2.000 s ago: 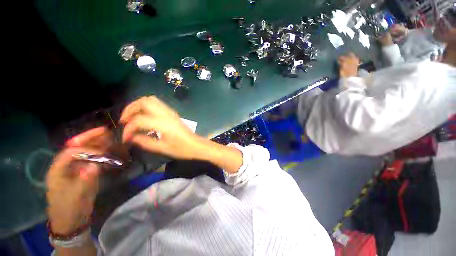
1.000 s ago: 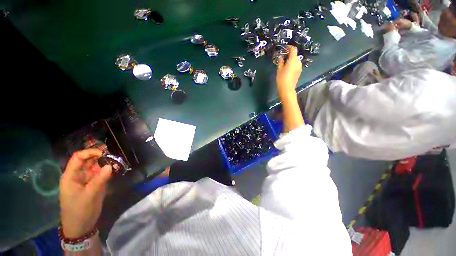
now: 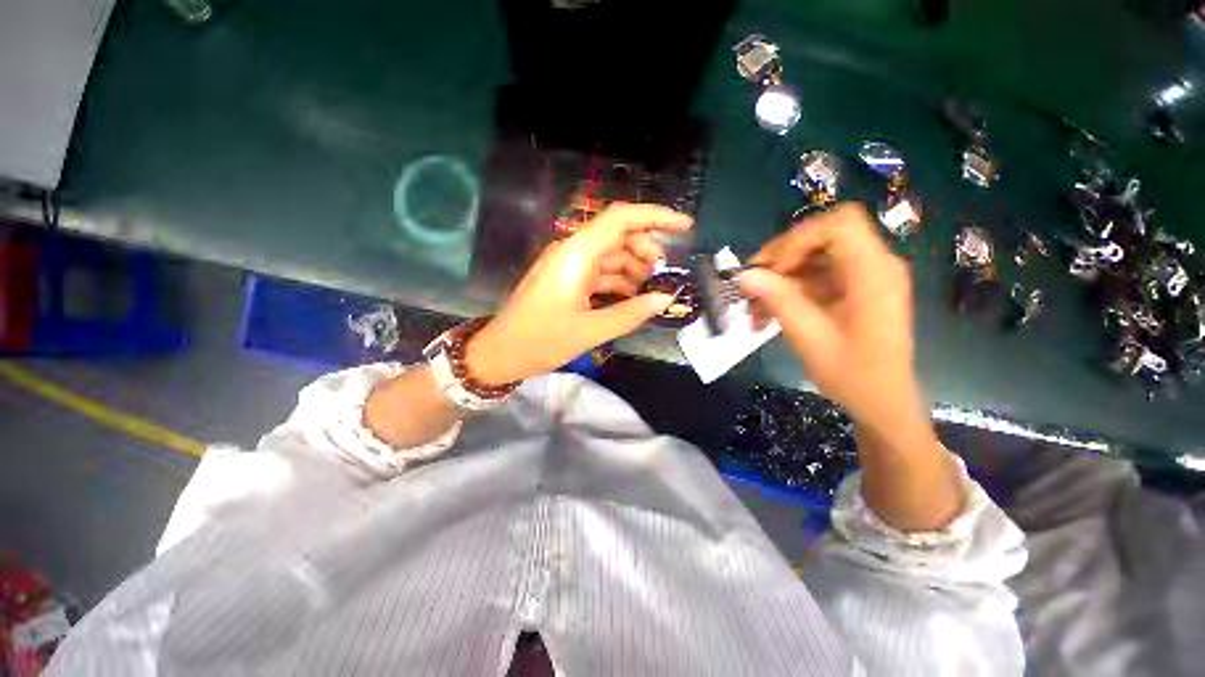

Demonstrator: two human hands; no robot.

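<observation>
My left hand (image 3: 582, 291), with a bracelet at the wrist, holds a small round dark device (image 3: 674, 296) between thumb and fingers. My right hand (image 3: 839, 298) pinches a small dark part (image 3: 718, 294) with a light tip just right of the device. Whether the two touch cannot be told. A white square sheet (image 3: 720, 352) lies beneath, partly hidden by the hands. The black fixture plate (image 3: 522, 199) lies behind my left hand, with red laser lines on it.
A pale green ring (image 3: 438, 200) lies left. Two-part open units (image 3: 777, 109) stand on the green bench (image 3: 317, 132) at back right. Piled small parts (image 3: 1147, 284) lie far right. Blue bins (image 3: 304, 318) sit below the bench edge. A black machine (image 3: 601, 60) stands behind.
My right hand has come back from the parts pile with a small dark part and is now beside my left hand. The view has turned, so the bench things appear shifted right.
</observation>
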